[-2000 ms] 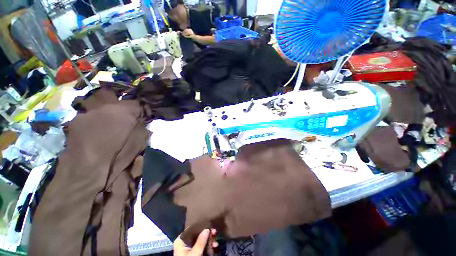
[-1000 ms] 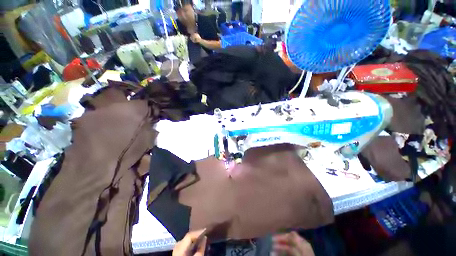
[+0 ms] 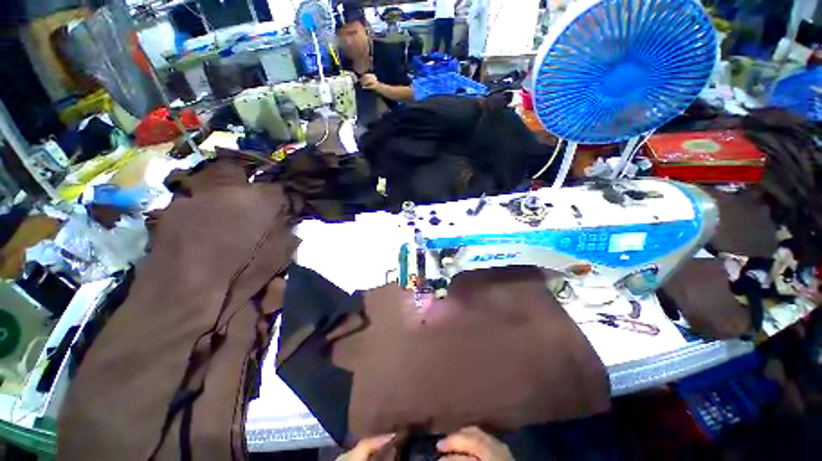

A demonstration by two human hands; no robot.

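A brown garment panel (image 3: 487,360) lies flat on the white table under the needle area of the white and blue sewing machine (image 3: 577,236). A black cloth piece (image 3: 315,356) lies at the panel's left side. My left hand (image 3: 369,447) and my right hand (image 3: 475,444) are at the panel's front edge, both cut off by the bottom of the picture. A small dark thing is between them, too unclear to name. Whether the fingers grip it or the cloth cannot be told. The needle area (image 3: 422,297) is lit pink.
Layered brown panels (image 3: 180,315) lie at the left. Snips (image 3: 628,324) lie right of the needle. Black cloth (image 3: 451,144), a blue fan (image 3: 626,72) and a red box (image 3: 706,157) are behind the machine. A blue basket (image 3: 730,396) is low right. A person (image 3: 383,72) sits beyond.
The view has shifted, so things sit slightly lower and further right. My right hand has come into view and moved left, close to my left hand. The panel stays under the needle area.
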